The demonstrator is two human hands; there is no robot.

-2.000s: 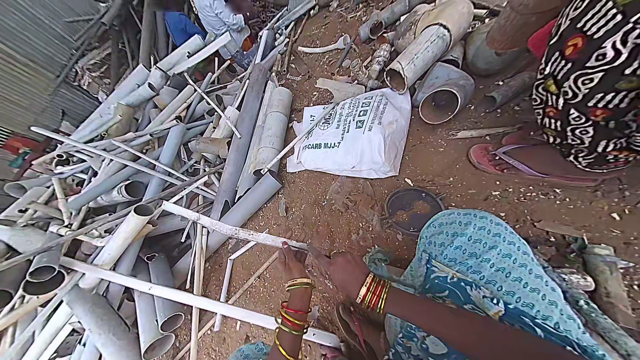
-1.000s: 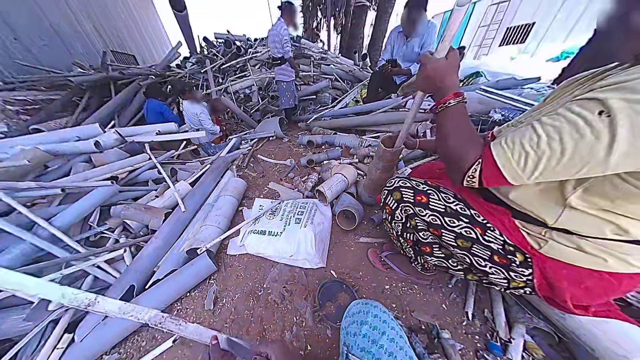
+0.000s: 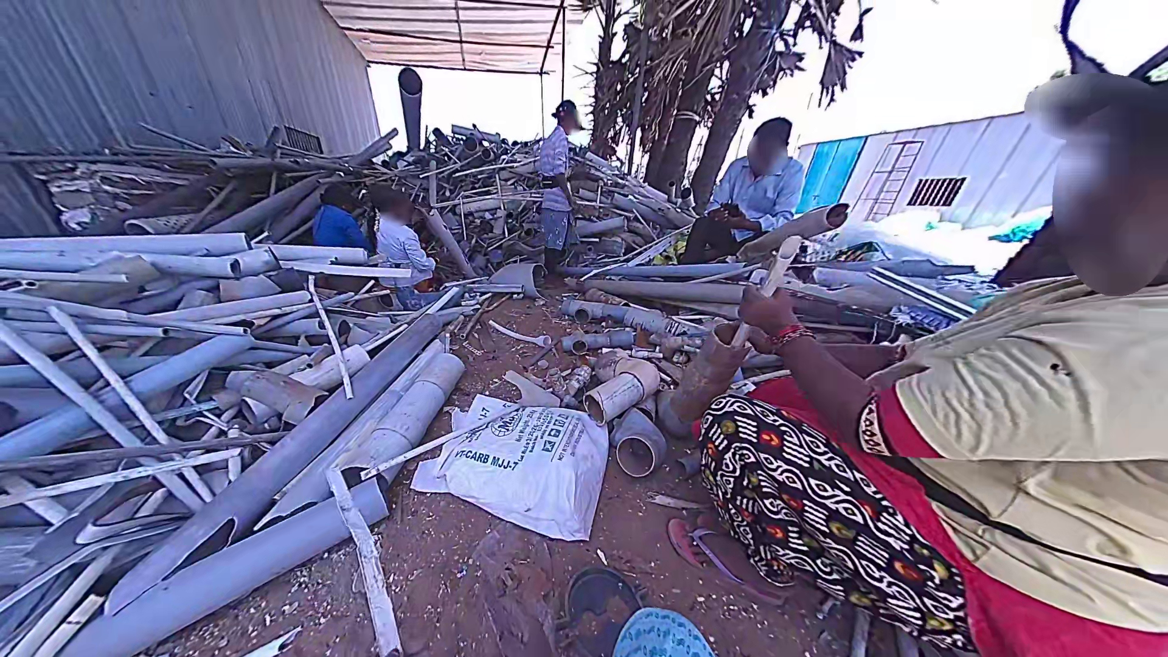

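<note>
Neither my left hand nor my right hand shows in the head view now. At the bottom edge is the blue patterned cloth over my knee (image 3: 663, 634), beside a dark round lid or dish (image 3: 598, 598) on the soil. A whitish, scraped-looking strip or pipe (image 3: 365, 561) slants up from the bottom edge and meets a large grey plastic pipe (image 3: 246, 570). Whether a hand holds its lower end is hidden below the frame. A white printed woven sack (image 3: 538, 479) lies flat on the ground ahead.
Piled grey and white plastic pipes (image 3: 301, 447) fill the left. Pipe elbows (image 3: 639, 443) lie beyond the sack. At the right a co-worker (image 3: 1013, 438) sits gripping a pale pipe (image 3: 776, 269). Several other people are farther back, near a large pipe heap (image 3: 493, 182).
The view has swung up from the ground. My hands, seen two seconds ago on a whitish strip, have left the frame. The co-worker's pale pipe stands lower than one second ago.
</note>
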